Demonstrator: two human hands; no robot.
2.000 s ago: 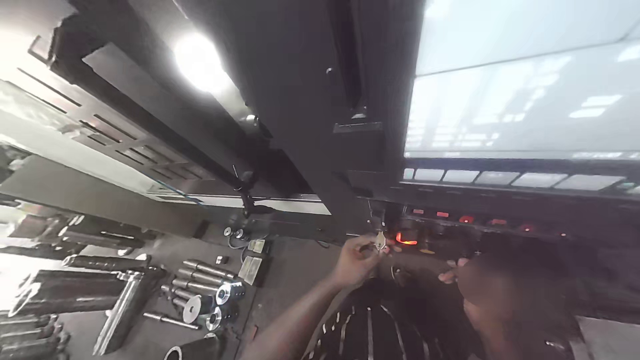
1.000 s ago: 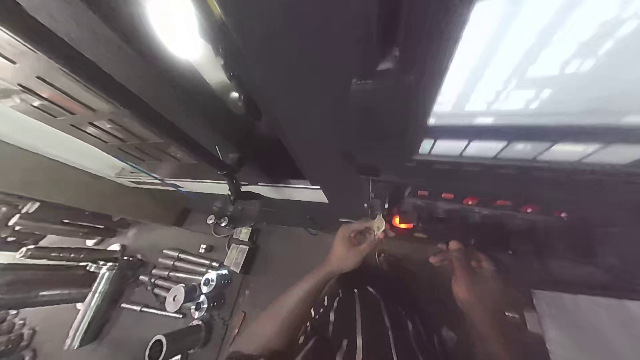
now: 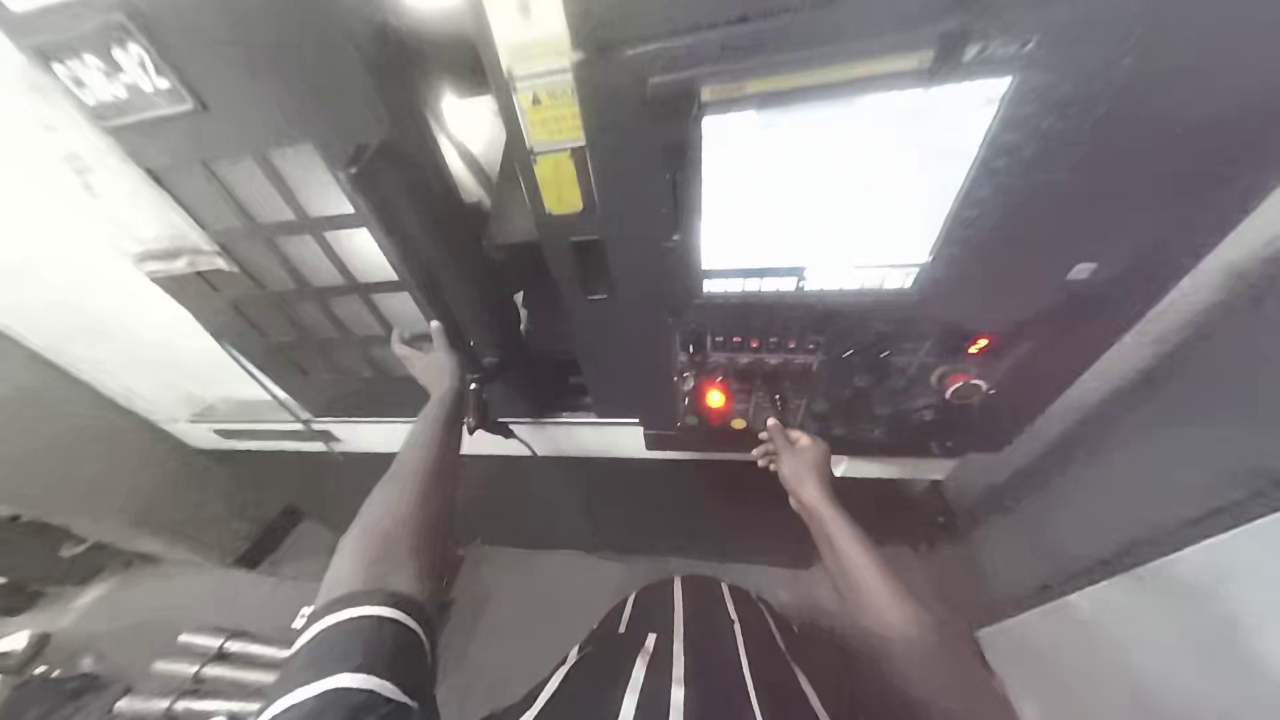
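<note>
My left hand (image 3: 430, 362), fingers spread, reaches up to the edge of the CNC machine's sliding door (image 3: 400, 235), beside the door opening; whether the fingertips touch it is hard to tell. My right hand (image 3: 795, 455) is raised at the lower edge of the control panel (image 3: 850, 375), its index finger and thumb close to a small dark knob or switch (image 3: 780, 402). A lit red-orange button (image 3: 715, 397) glows to the left of that hand. Above the panel is a bright screen (image 3: 840, 190), washed out. Neither hand shows an object in it.
A dark handle or nozzle with a cable (image 3: 478, 405) hangs just right of my left forearm. Metal cylindrical parts (image 3: 215, 672) lie at the lower left. Yellow warning labels (image 3: 556, 130) run up the machine frame. At the panel's right is a round red-lit knob (image 3: 965, 388).
My left hand has left the small pale object it held and moved left to the door edge. My right hand is now at the panel's lower edge. The view has shifted considerably.
</note>
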